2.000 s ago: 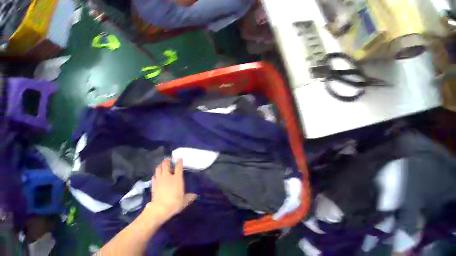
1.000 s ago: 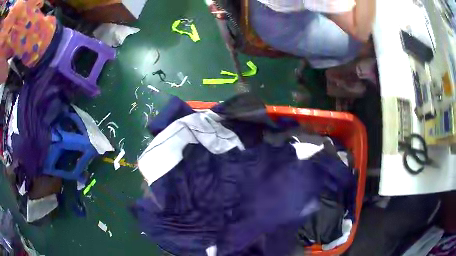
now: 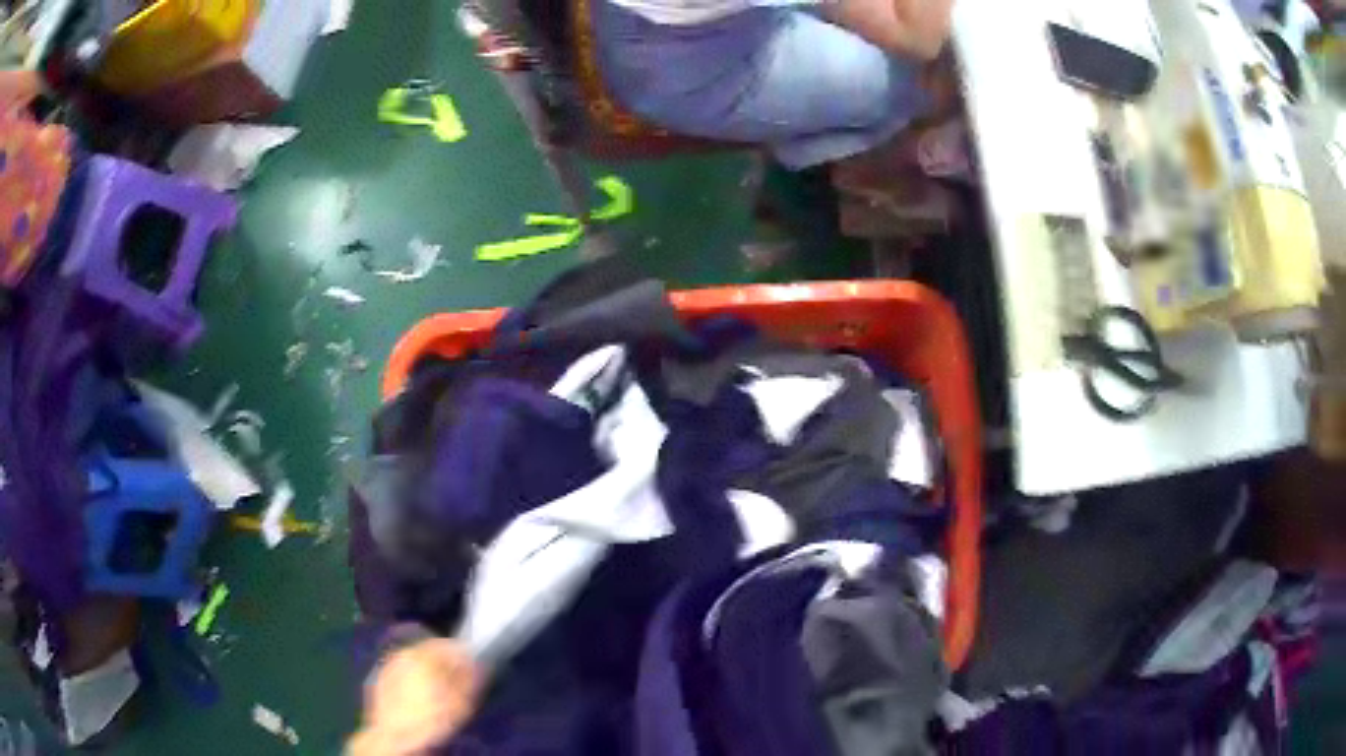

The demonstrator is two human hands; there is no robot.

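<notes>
A heap of navy, grey and white garments (image 3: 591, 591) fills an orange-red plastic crate (image 3: 964, 443) on the floor and spills over its near side. One hand (image 3: 421, 691), blurred, shows at the bottom left of the heap, against navy cloth. It looks like my left hand. Its fingers are too blurred to tell whether they grip the cloth. My right hand is not in view.
A white table (image 3: 1041, 399) on the right bears black-handled shears (image 3: 1125, 363) and a mobile phone (image 3: 1101, 59). A seated person's legs (image 3: 753, 74) are beyond the crate. Purple (image 3: 104, 244) and blue (image 3: 101, 517) stools stand left. Neon strips (image 3: 532, 242) lie on the green floor.
The garments in the crate have been shifted and now lie differently, with a white panel across the middle. The crate's left corner is uncovered. A hand now shows at the bottom; the view has moved.
</notes>
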